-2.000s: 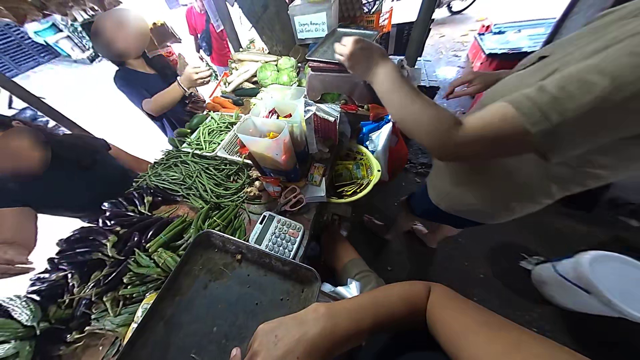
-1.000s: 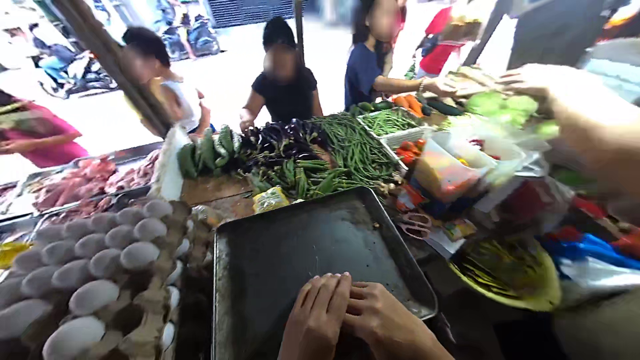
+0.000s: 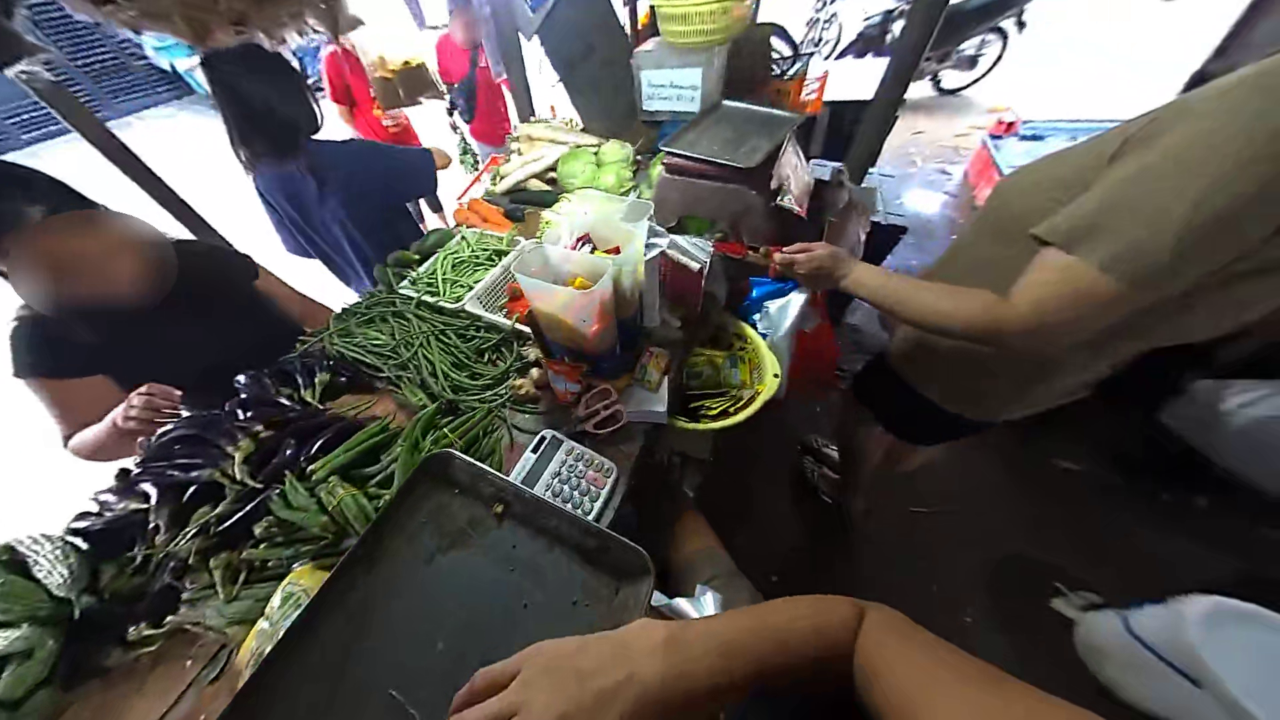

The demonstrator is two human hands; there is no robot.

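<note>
My right hand (image 3: 590,675) lies over the near edge of a dark metal tray (image 3: 480,570), its fingers partly cut off by the bottom of the view. My left hand is out of view. Touching the tray's far right side is a calculator (image 3: 570,475), with pink-handled scissors (image 3: 600,410) beyond it. Long green beans (image 3: 430,350), okra (image 3: 340,500) and dark purple eggplants (image 3: 200,470) lie in piles left of and beyond the tray. Plastic containers (image 3: 568,300) with small packets stand behind the scissors.
A co-worker (image 3: 1050,260) at the right reaches toward the stall, fingers on something small. A yellow basket (image 3: 765,385) of packets stands below that arm. A person in black (image 3: 140,300) stands across the eggplants. A weighing scale's tray (image 3: 735,133) is farther back. A white sack (image 3: 1170,650) lies lower right.
The view has swung right from the egg trays. One second ago both my hands were together on the tray; now only one shows. The co-worker's arm is lower than two seconds ago.
</note>
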